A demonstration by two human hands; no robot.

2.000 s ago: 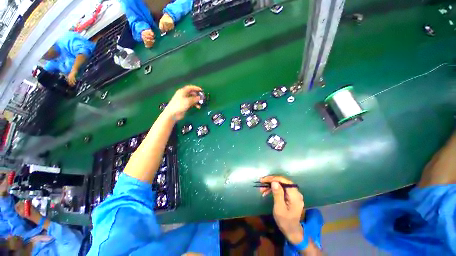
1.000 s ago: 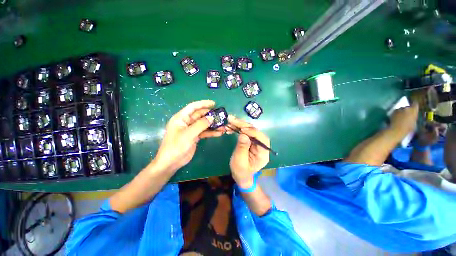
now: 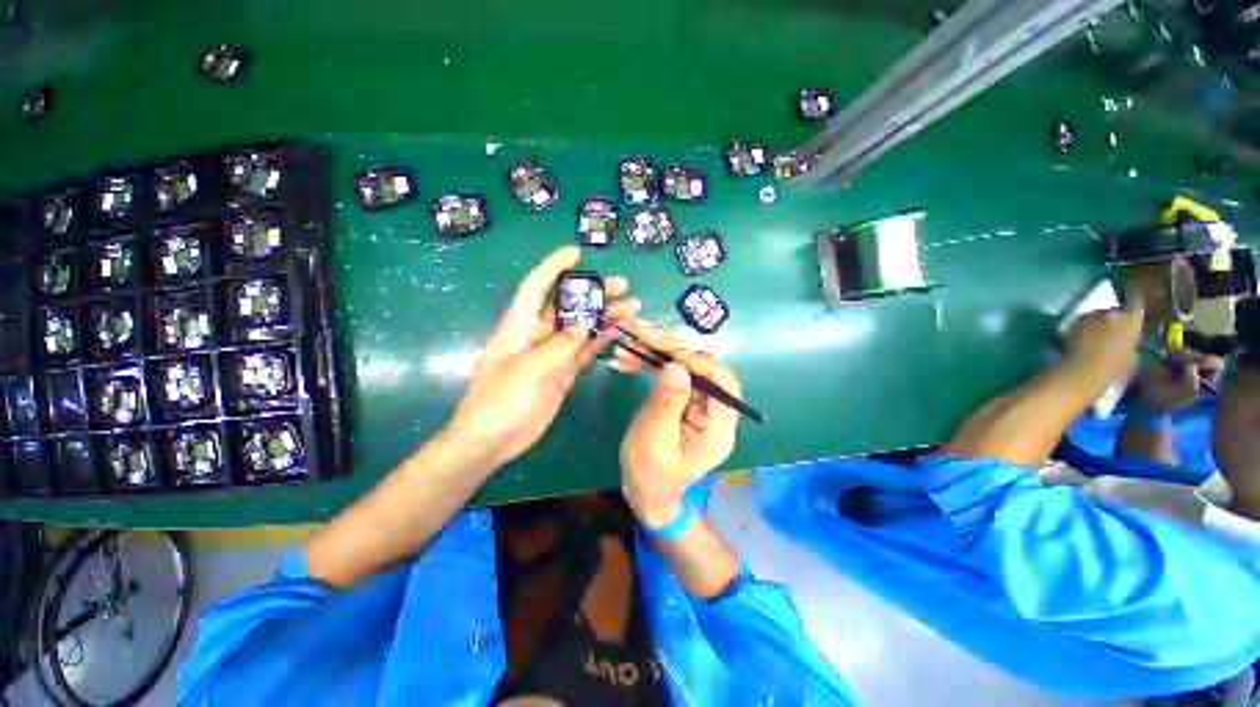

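Observation:
My left hand holds an electronic module between its fingers above the green bench, open side with silver and white parts facing up. My right hand wears a light blue wrist band and holds slim black tweezers like a pen. The tool's tip reaches the module's lower right edge; whether it touches the parts inside cannot be told. The black blister tray at the left holds many modules in its pockets. More modules lie loose on the bench, one of them just right of my hands.
A solder wire spool stands right of centre, its thin strand running right. A metal post rises diagonally behind it, with a small ring near its base. At the right, a neighbour's arm reaches over the bench by a yellow and black fixture.
Compared with two seconds ago, my left hand has come back from the far modules with one and met my right hand. In the last second, the held module has tilted and shifted slightly left and up.

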